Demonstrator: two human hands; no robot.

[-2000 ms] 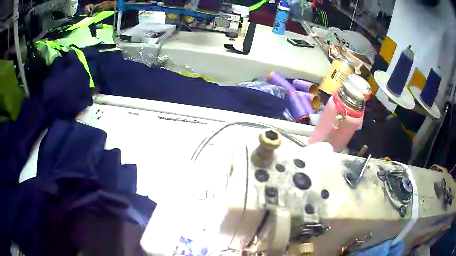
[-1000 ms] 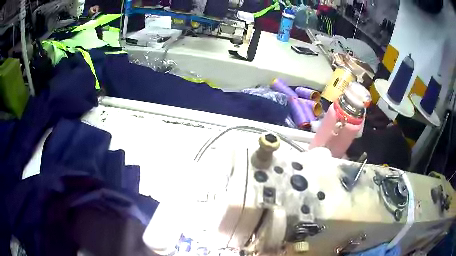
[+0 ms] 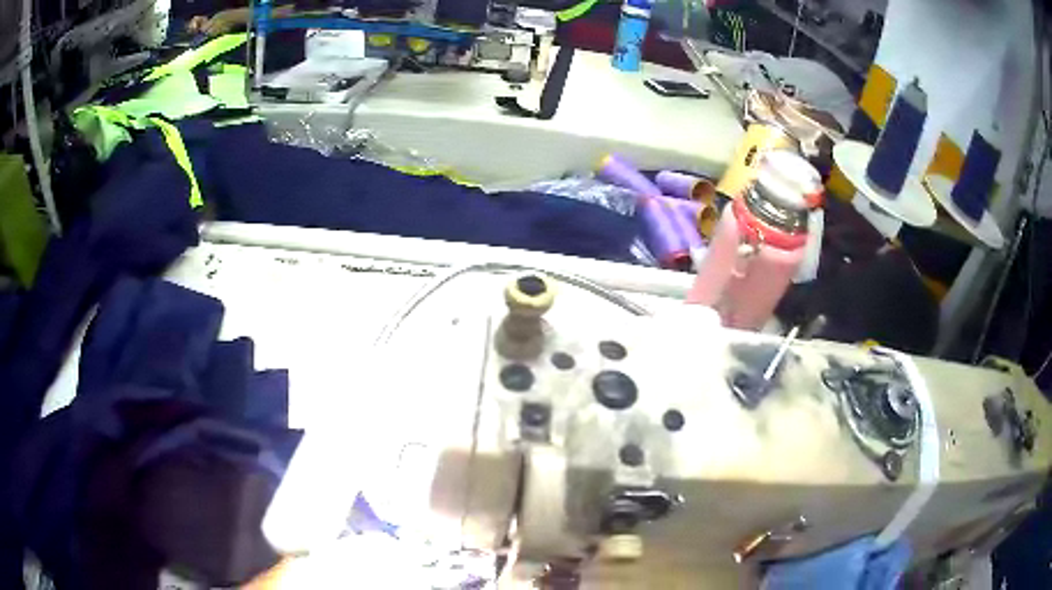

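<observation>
The cream sewing machine head (image 3: 738, 426) lies across the lower right, its left end glaring under the white lamp paddle (image 3: 302, 501). A small blue and white piece (image 3: 375, 516) shows near the needle area, mostly washed out. Navy fabric (image 3: 150, 334) is heaped at the left, with a dark maroon part, perhaps a sleeve, at its lower end. A small, overexposed skin-toned patch at the bottom edge may be part of my left hand (image 3: 275, 574); its fingers and hold are hidden. My right hand is out of view.
Navy cloth (image 3: 381, 202) runs along the table's far edge. A pink flask (image 3: 750, 259) and purple cones (image 3: 667, 231) stand or lie behind the head. Navy thread cones (image 3: 898, 144) are at the right. A light blue rag (image 3: 848, 567) hangs from the head. Neon strips (image 3: 173, 87) lie far left.
The view has shifted, so the machine head sits further left. A skin-toned patch now shows at the bottom edge, and the blue and white piece looks different in shape.
</observation>
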